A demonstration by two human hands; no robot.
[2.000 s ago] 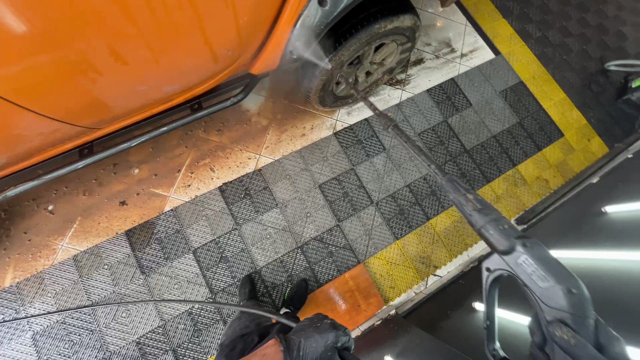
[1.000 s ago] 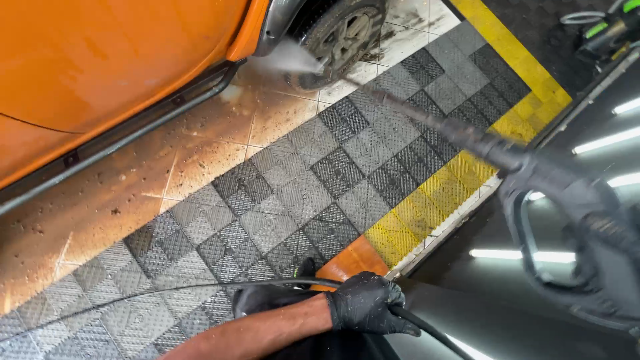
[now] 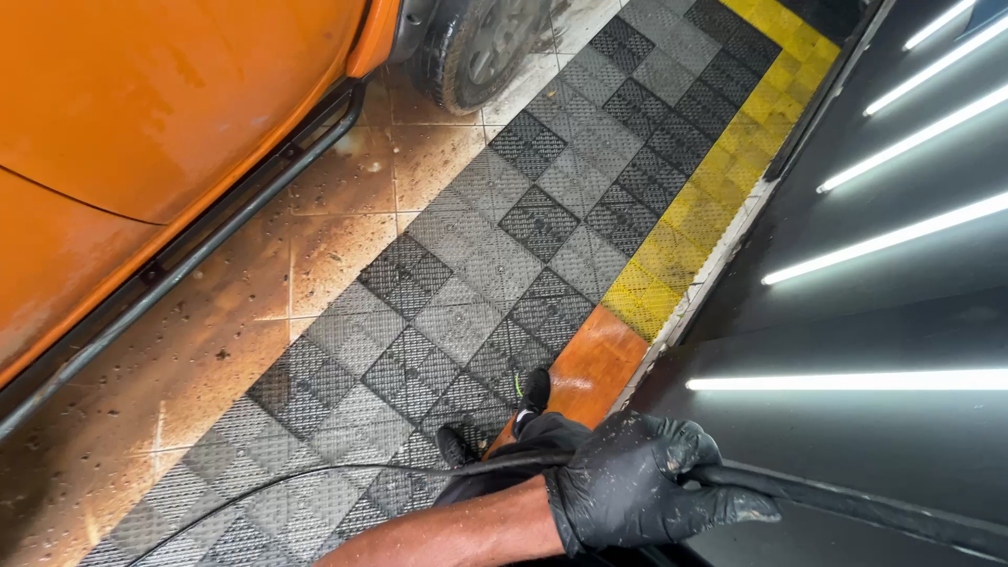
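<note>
My left hand (image 3: 638, 480), in a black glove spotted with dirt, is closed around a black hose (image 3: 835, 496) at the lower right. From the fist the hose runs left across my legs and curves down to the bottom edge. My right hand is out of view, and so is the spray gun. At the upper left stands an orange vehicle (image 3: 173, 102) with a tubular side step (image 3: 205, 244) and a dirty wheel (image 3: 488, 55) at the top.
Muddy water covers the tiles (image 3: 339, 252) beside the vehicle. Grey and black grid mats (image 3: 488, 260) with a yellow border (image 3: 709, 197) run diagonally. My black shoes (image 3: 535, 390) stand near an orange floor patch (image 3: 598, 354). A glossy dark surface (image 3: 850, 331) at the right reflects light strips.
The spray gun and its lance, seen at the right in both earlier frames with spray at the wheel, have left the view. My left hand now shows more fully, on the hose.
</note>
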